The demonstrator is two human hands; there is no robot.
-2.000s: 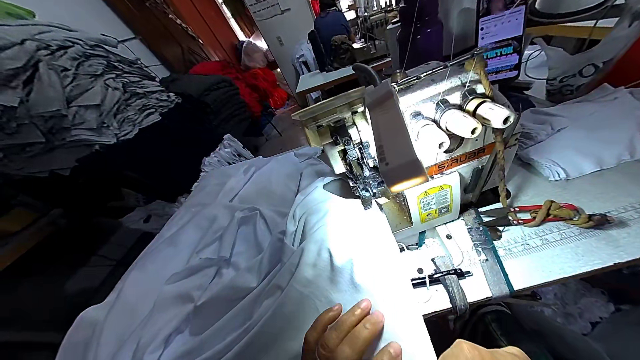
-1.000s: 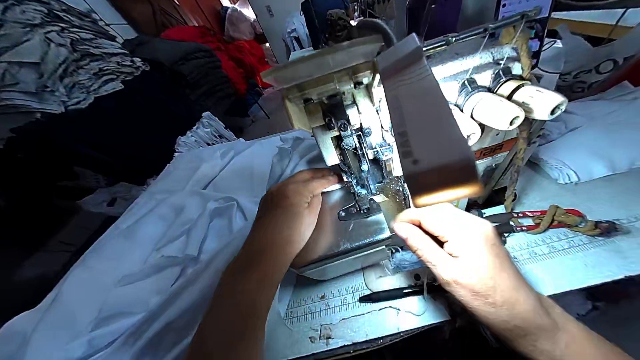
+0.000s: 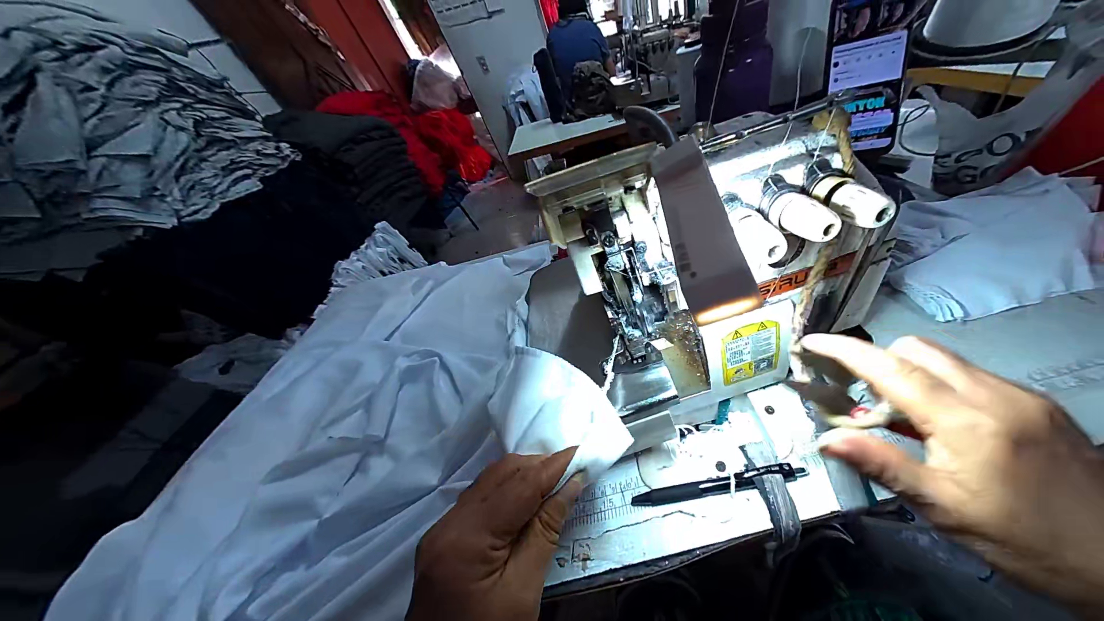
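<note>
My left hand (image 3: 500,526) pinches the edge of a white fabric piece (image 3: 552,405), left of the needle area of an overlock sewing machine (image 3: 634,302). A thread runs from the presser foot (image 3: 638,354) down to that fabric. My right hand (image 3: 949,440) is at the right, thumb and fingers apart around the blades of thread snips or small scissors (image 3: 832,397); whether it grips them cannot be told. Their red handle is mostly hidden behind the fingers. A black pen (image 3: 716,487) lies on the table before the machine.
A large spread of white fabric (image 3: 345,414) covers the left side. Folded white fabric (image 3: 1000,250) lies at the right. Grey fabric piles (image 3: 121,129) rise at the back left. A phone (image 3: 867,69) stands behind the machine. A person (image 3: 578,43) sits in the background.
My left hand has moved from the machine's needle area down to the fabric edge and holds it. My right hand has left the machine's front for the snips at the right.
</note>
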